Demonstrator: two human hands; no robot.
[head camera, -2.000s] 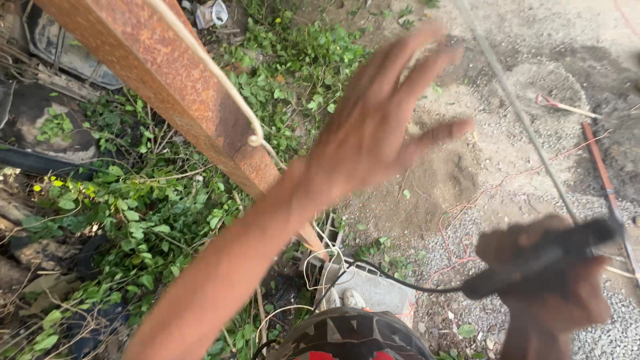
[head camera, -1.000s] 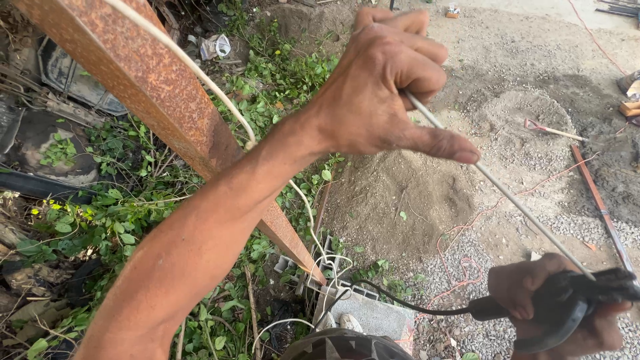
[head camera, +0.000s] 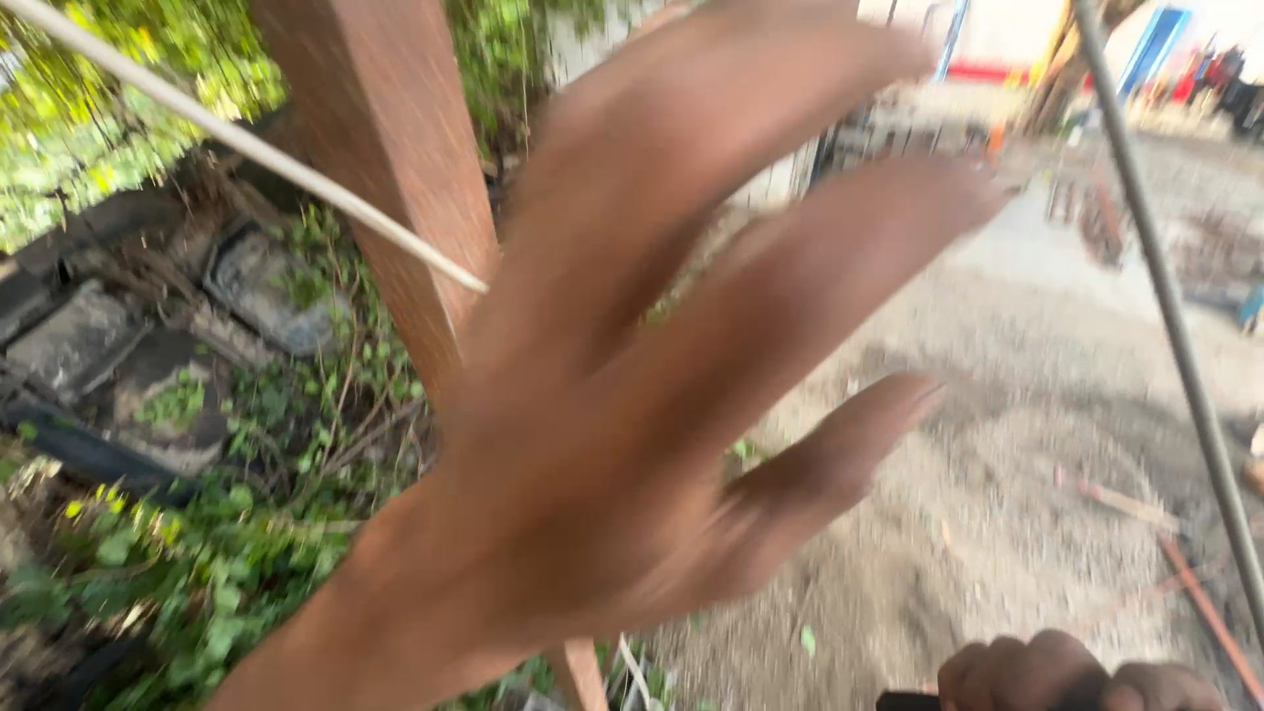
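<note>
My left hand (head camera: 632, 355) is large and blurred in the middle, its fingers apart and holding nothing. It covers part of a rusty steel post (head camera: 425, 148). A pale cord or cable (head camera: 247, 148) runs from the upper left towards the post and passes out of sight at my left hand. At the bottom right edge, my right hand (head camera: 1066, 676) is closed on a black handle (head camera: 908, 701), which looks like a welding electrode holder and is mostly cut off by the frame. A thin grey rod (head camera: 1155, 247) slants down the right side; its lower end is out of view.
Leafy plants (head camera: 237, 553) and dark discarded containers (head camera: 276, 286) lie on the left. Sandy ground (head camera: 839, 592) spreads to the right, with a reddish bar (head camera: 1210, 612) on it. A tree trunk (head camera: 1057, 79) stands farther back.
My left hand was curled around the rod a second ago; now its fingers are spread off it. The view has tilted up, showing the yard behind. My right hand still grips the black handle.
</note>
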